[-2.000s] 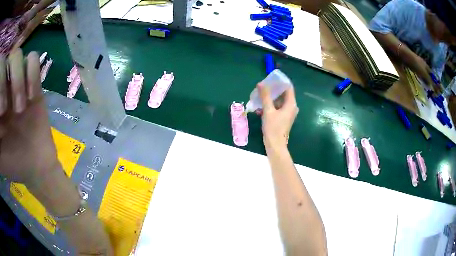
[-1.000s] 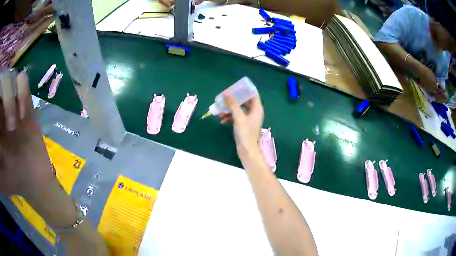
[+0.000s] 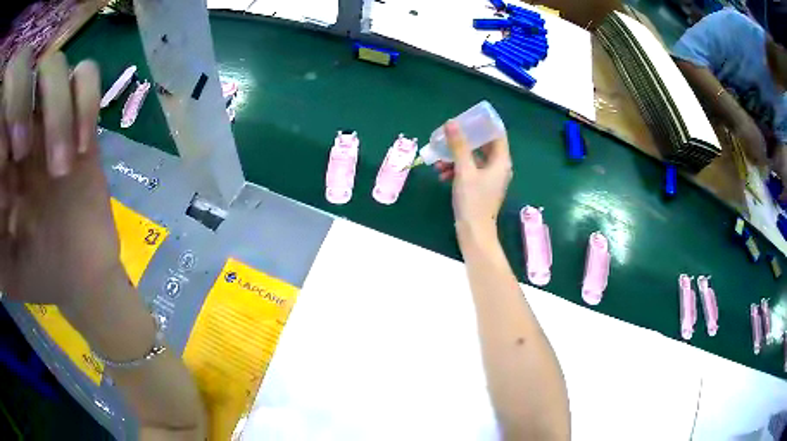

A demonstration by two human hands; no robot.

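My right hand (image 3: 480,181) holds the translucent glue bottle (image 3: 480,129), tilted down to the left. Its thin yellow-green tip is at the upper right side of a pink plastic part (image 3: 395,170) on the green conveyor belt (image 3: 285,103). Whether it touches cannot be told. Another pink part (image 3: 342,168) lies just left of it. More pink parts lie spaced along the belt to the right, and a few at the far left. My left hand (image 3: 56,181) is raised at the left edge, fingers up and slightly apart, with nothing seen in it.
A metal upright (image 3: 185,95) stands before the belt at left. Printed packaging (image 3: 259,232) and a white sheet (image 3: 371,344) cover the bench. Blue cylinders (image 3: 518,43) are piled opposite; others lie on the belt. Stacked sheets (image 3: 660,86) and a person (image 3: 733,60) are across the belt.
The pink parts have moved right along the belt. From one second ago, my right hand has moved right and slightly up, bringing the bottle tip to a pink part. My left hand stays raised.
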